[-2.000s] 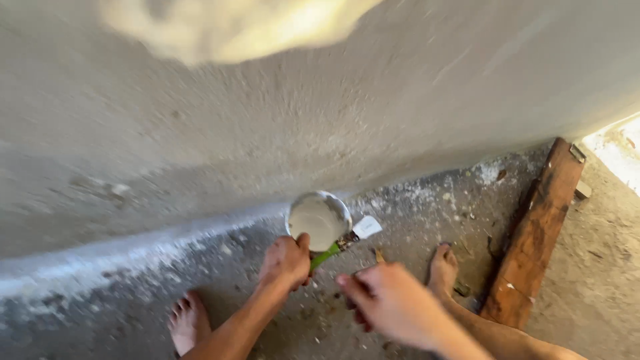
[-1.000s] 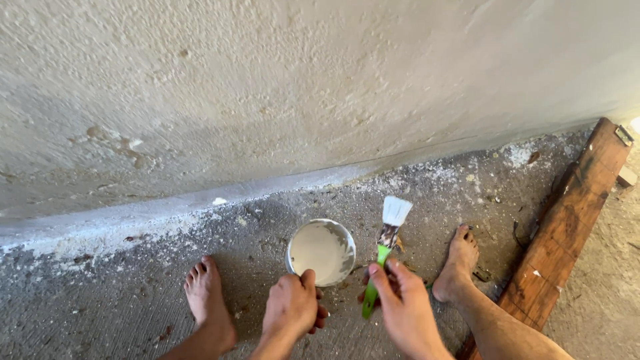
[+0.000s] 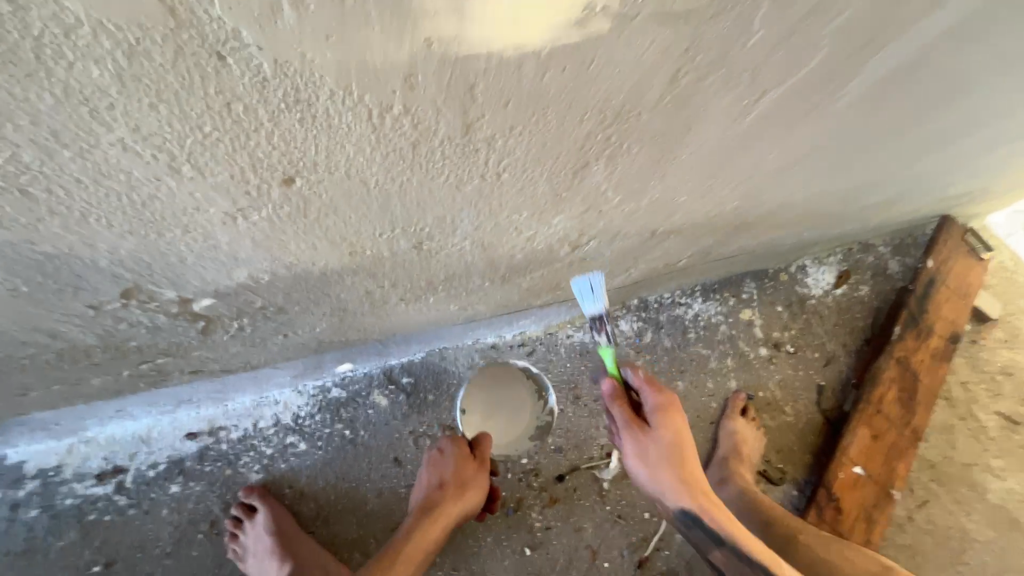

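Observation:
My left hand (image 3: 454, 478) is closed at the near edge of a round metal container (image 3: 507, 406), which holds pale grey-beige paint; the part it grips is hidden under the fingers. To the right, my right hand (image 3: 652, 428) holds a paintbrush (image 3: 602, 324) by its green handle. The brush's bristles are coated white and point up toward the foot of the rough plastered wall (image 3: 448, 184). The brush is apart from the container, and whether its tip touches the wall cannot be told.
A reddish-brown wooden plank (image 3: 904, 384) lies slantwise on the right. My bare feet are on the paint-spattered concrete floor (image 3: 360, 496), one at each side. Small debris and a string-like scrap (image 3: 612, 466) lie below my right hand.
Two seconds ago the brush was beside the container, its bristles toward the right. Now it is upright in my right hand, and since one second ago it has moved closer to the wall.

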